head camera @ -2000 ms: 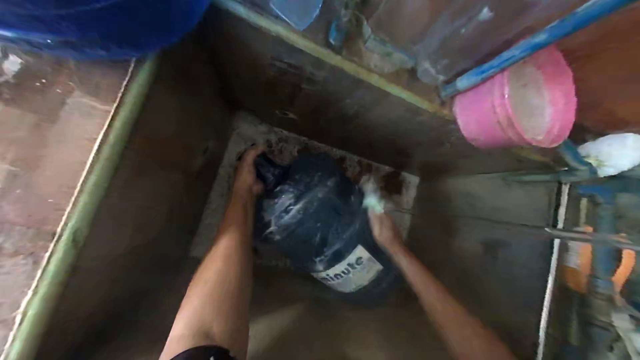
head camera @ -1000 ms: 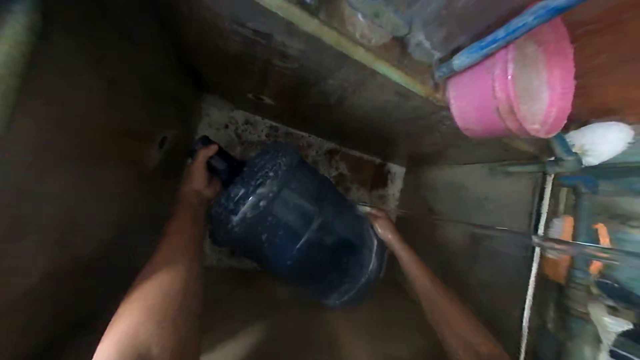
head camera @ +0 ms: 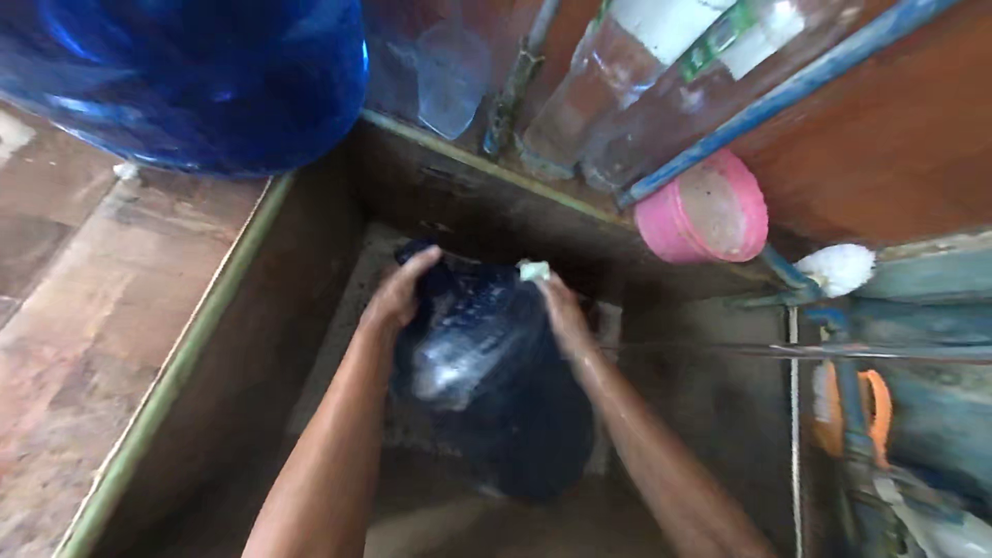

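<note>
A large dark blue plastic water jug (head camera: 504, 387) lies tilted inside a deep basin, blurred by motion, its neck at the upper left. My left hand (head camera: 399, 291) is closed around the jug's neck. At the jug's upper right side is my right hand (head camera: 562, 298), with a small pale green-white pad (head camera: 534, 270) in its fingers, perhaps a sponge. Part of the jug's underside and the basin floor beneath it are hidden.
A big blue container (head camera: 201, 85) stands on the tiled ledge (head camera: 101, 287) at left. Along the back are clear plastic bottles (head camera: 589, 101), a pink tub (head camera: 701, 209) and a blue pipe (head camera: 790, 101). A white brush (head camera: 841, 270) and orange-handled items (head camera: 876, 415) are at right.
The jug has turned, and the writing on its side two seconds ago is out of sight. My right hand has moved up along it with the pad. The view has shifted left since one second ago.
</note>
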